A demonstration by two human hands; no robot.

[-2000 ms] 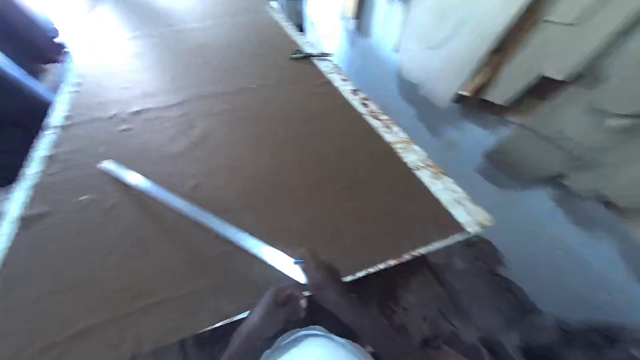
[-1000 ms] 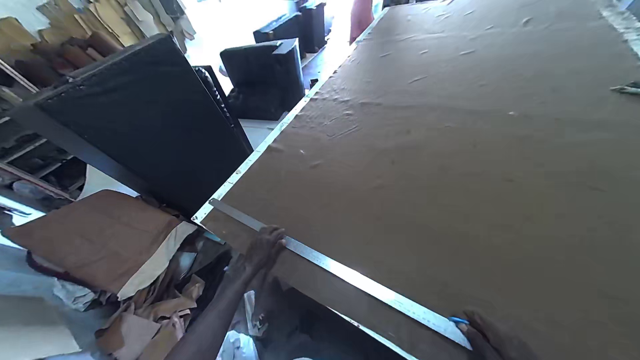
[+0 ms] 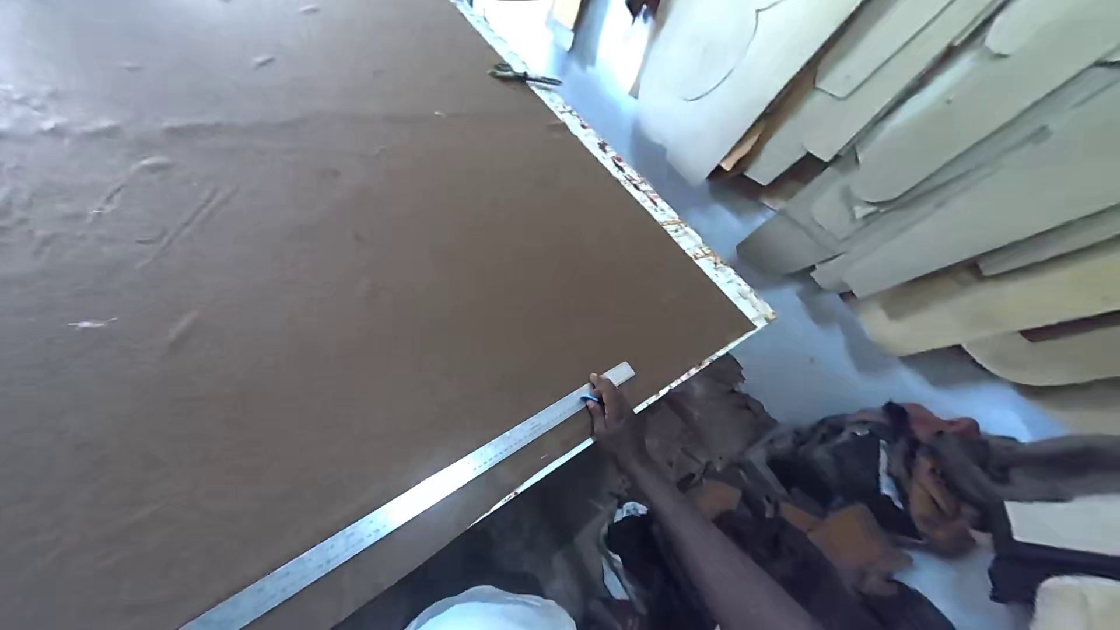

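Observation:
A long metal ruler [image 3: 420,497] lies on the brown sheet material [image 3: 367,289] that covers the table, at a slant near the table's front edge. My right hand [image 3: 610,409] rests at the ruler's far right end, with a small blue object [image 3: 590,398], perhaps a pen or chalk, between its fingers. Whether these fingers also press on the ruler is hard to tell. The ruler's other end runs out of view at the lower left. My left hand is out of the frame. Dark scissors [image 3: 523,76] lie at the table's far edge.
The table's worn white edge [image 3: 652,203] runs down to a corner at the right. Large pale cut panels [image 3: 962,166] lean in a row beyond a strip of grey floor [image 3: 809,332]. Dark and brown scraps [image 3: 853,534] are heaped on the floor beside my right arm.
The view has swung strongly to the table's right corner. One second ago my left hand was on the ruler; now it is out of view. My right hand remains by the ruler with the blue object.

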